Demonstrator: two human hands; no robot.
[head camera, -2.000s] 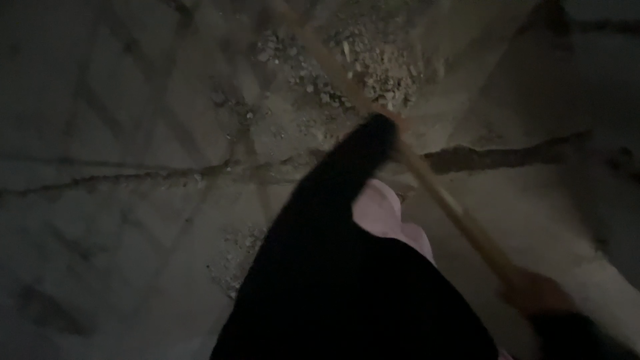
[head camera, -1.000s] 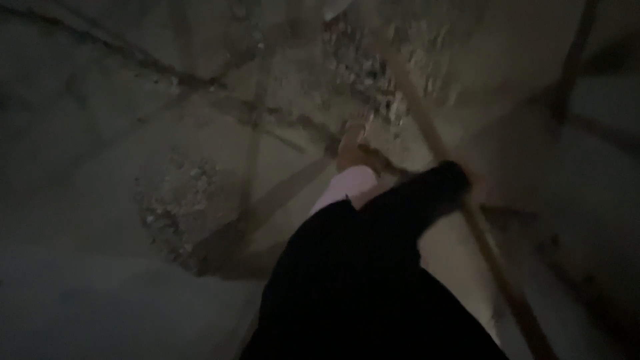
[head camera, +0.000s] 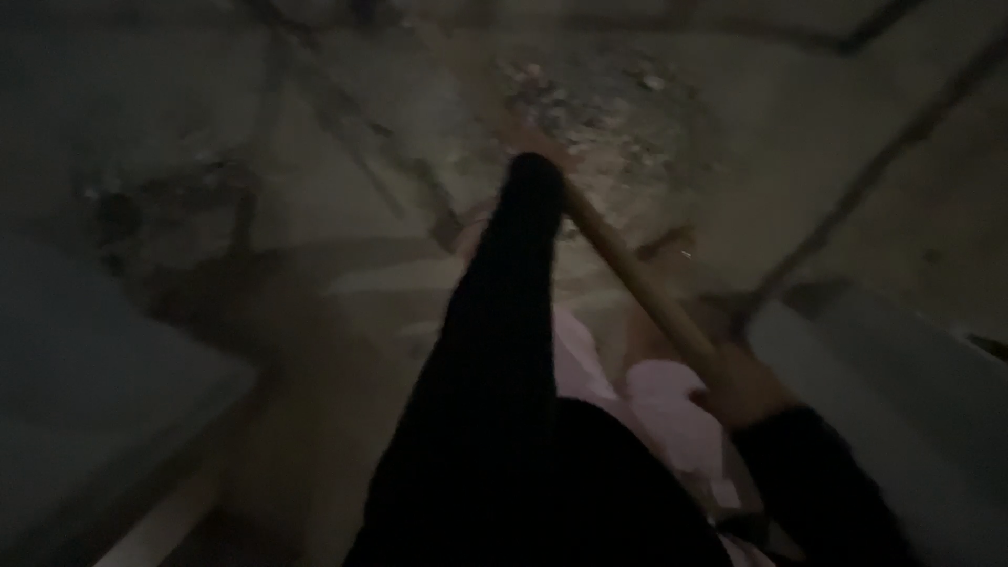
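Observation:
A long wooden handle (head camera: 630, 272) runs aslant from the upper middle to the lower right of the dim head view. My right hand (head camera: 740, 386), below a dark sleeve, is closed around its lower part. Farther up the handle is my left hand (head camera: 543, 142), mostly blurred beyond the end of its black sleeve, closed on the wood. Loose rubble or gravel (head camera: 614, 134) lies on the ground around the handle's upper end. The handle's far end and any tool head on it cannot be made out.
My bare foot or sandal (head camera: 669, 244) and pink trousers (head camera: 677, 409) show below the rubble. A pale grey slab or block (head camera: 882, 378) stands at the right, another pale surface (head camera: 94, 354) at the left. More debris (head camera: 173, 197) lies at left, and dark lines cross the ground.
The view has shifted and turned. Both hands are on the handle now; a second ago my right hand was not in sight. The pale blocks at the sides have come into view.

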